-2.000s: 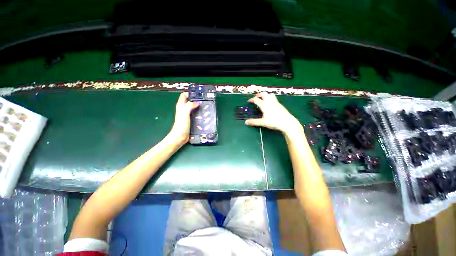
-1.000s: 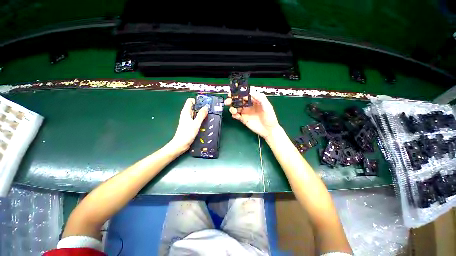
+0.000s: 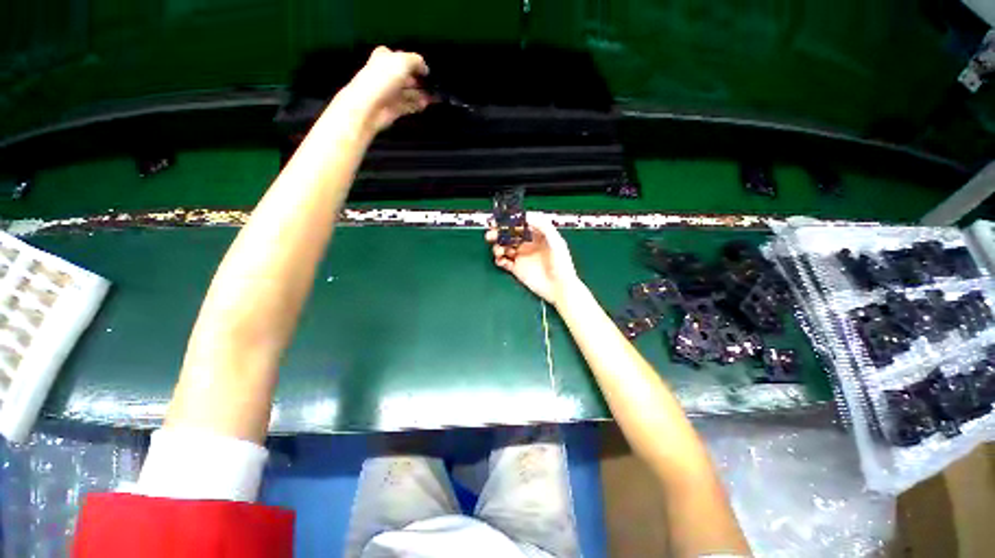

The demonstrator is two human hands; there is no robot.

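My right hand (image 3: 535, 256) holds a small black plastic cover (image 3: 510, 215) upright between thumb and fingers, above the bench near the chipped edge strip. My left hand (image 3: 391, 89) is stretched forward over the stacked black trays (image 3: 491, 164), fingers bent. Something dark lies at its fingertips and blends with the trays, so I cannot tell if the hand holds anything. The phone body cannot be made out. A loose pile of black covers (image 3: 726, 305) lies on the bench to the right.
A clear blister tray of black covers (image 3: 846, 371) stands at right. A white parts tray (image 3: 55, 347) is at left. Dark phones (image 3: 758, 180) sit on the green conveyor beyond the edge strip (image 3: 436, 217). Clear plastic film (image 3: 807, 480) and a cardboard box (image 3: 638, 480) are below the bench.
My left hand has moved forward from the bench to over the black trays, and the phone it held is no longer visible. My right hand still holds the cover, slightly lower.
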